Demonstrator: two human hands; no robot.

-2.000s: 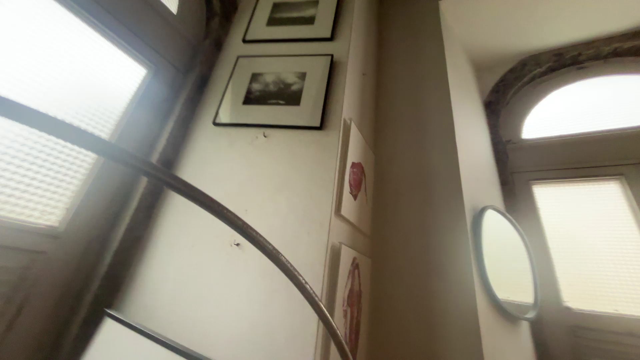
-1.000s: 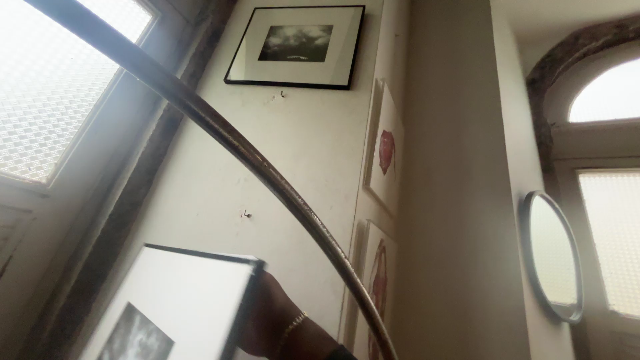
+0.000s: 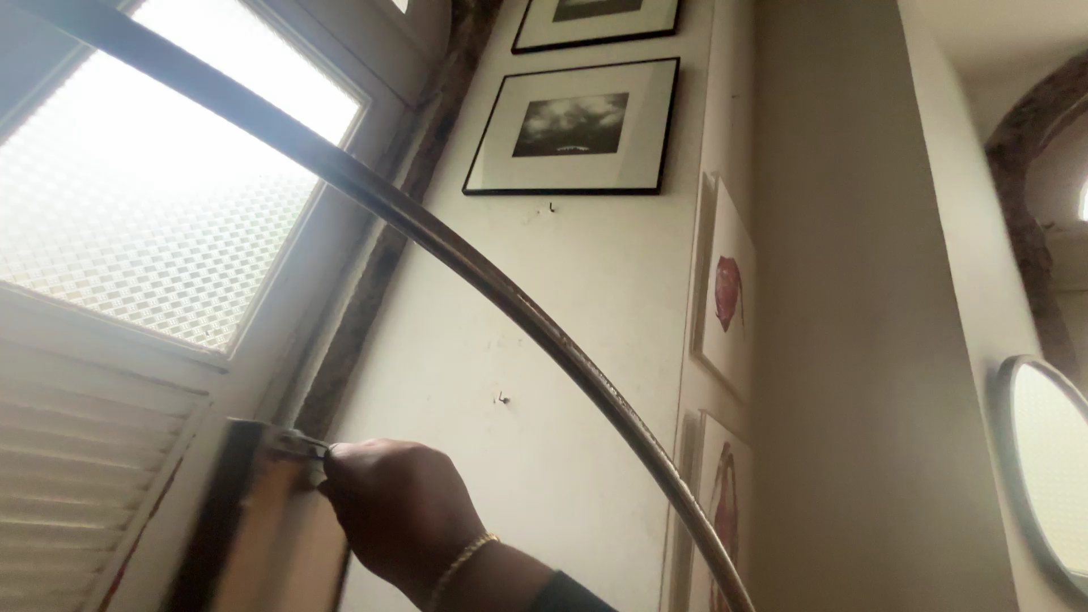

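Note:
My right hand (image 3: 399, 506), with a gold chain bracelet (image 3: 463, 561) at the wrist and a dark sleeve, pinches the upper edge of a picture frame (image 3: 280, 535) at the lower left. The frame is tilted; its dark edge and brown back show, blurred, and its lower part is cut off. Up and to the right of the hand a small hook (image 3: 503, 398) sticks out of the white wall, and a second hook (image 3: 551, 206) sits just under a black-framed cloud photograph (image 3: 571, 126). My left hand is not in view.
A curved metal rail (image 3: 518, 302) crosses the view diagonally, in front of the wall. Left stands a door with a textured glass pane (image 3: 170, 204). Another framed picture (image 3: 595, 17) hangs at the top. Unframed red drawings (image 3: 728, 293) line the wall's side, and a round mirror (image 3: 1050, 467) hangs right.
The picture frame has turned from showing its front with a photograph to showing its edge and back. My right hand, not visible two seconds ago, now shows more fully at its upper edge.

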